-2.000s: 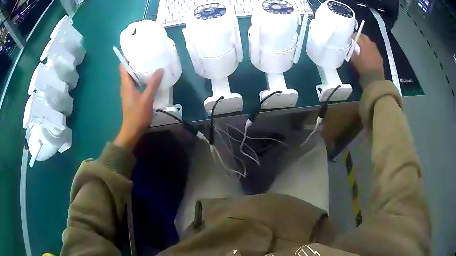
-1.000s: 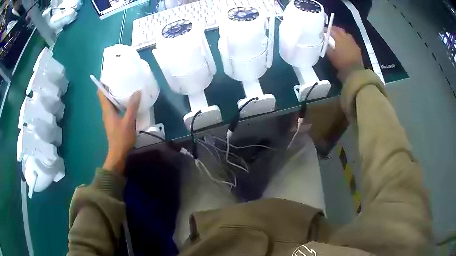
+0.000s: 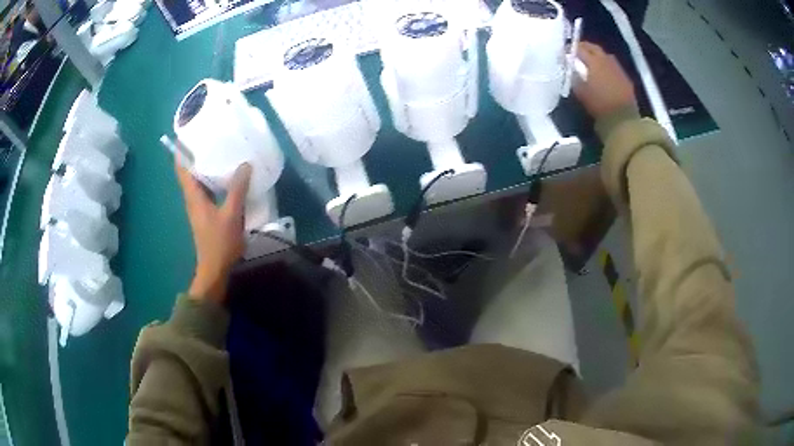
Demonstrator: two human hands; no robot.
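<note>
Several white security cameras stand in a row along the bench edge. My left hand (image 3: 213, 218) is around the lower body of the leftmost camera (image 3: 231, 139), with the thumb on its near side. Its dark round face points up and left. Two middle cameras (image 3: 326, 109) (image 3: 431, 83) stand untouched on flat feet. My right hand (image 3: 605, 80) is beside the rightmost camera (image 3: 527, 65), its fingers over a small white object that looks like the computer mouse (image 3: 577, 68), partly hidden. Black pigtail cables (image 3: 418, 209) run over the edge to thin white wires (image 3: 383, 300).
A white keyboard (image 3: 261, 52) lies behind the cameras, with part of a monitor (image 3: 196, 13) beyond. A row of white units (image 3: 83, 209) stands at the left. A black mat (image 3: 675, 96) and white strip (image 3: 640, 61) are at the right.
The leftmost camera's head has turned in my left hand, so its dark face now shows. Compared with the oldest frame, the whole view has shifted. My right hand stays beside the rightmost camera.
</note>
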